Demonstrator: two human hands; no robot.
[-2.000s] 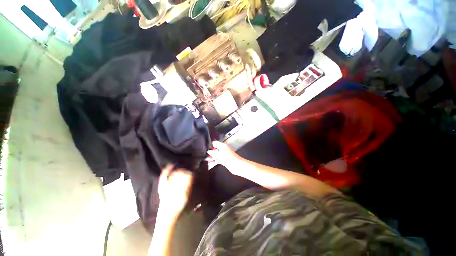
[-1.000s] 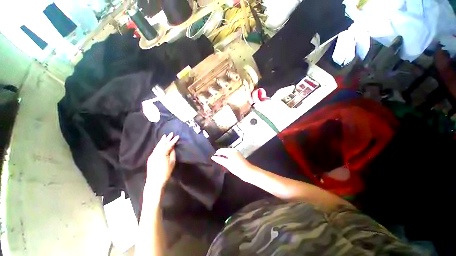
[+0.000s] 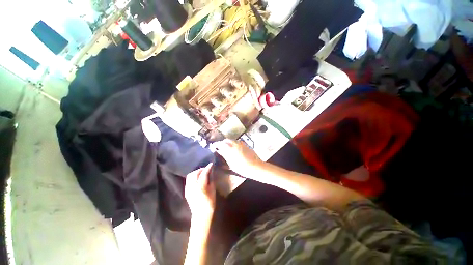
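Dark cloth [image 3: 181, 155], bluish under the lamp, lies at the needle end of the tan-brown overlock machine [image 3: 215, 93] and hangs down toward me. My left hand [image 3: 200, 185] pinches the cloth's near edge between thumb and fingers. My right hand [image 3: 232, 154] is close to the presser foot area, its fingertips on the cloth's right edge. The foot and needle are too small and glaring to make out. The white machine lamp [image 3: 151, 128] glares left of the machine.
A large black cloth heap [image 3: 98, 114] lies left of and behind the machine. A red plastic bag [image 3: 384, 129] is at the right. The white table [image 3: 290, 116] bears a green band and a switch panel [image 3: 312, 92]. Thread cones [image 3: 136, 35] and yellowish cords [image 3: 239, 23] are behind.
My right hand has moved up and left to the needle area. My left hand has moved right and down along the cloth to its near edge. The cloth now reaches the machine's foot area.
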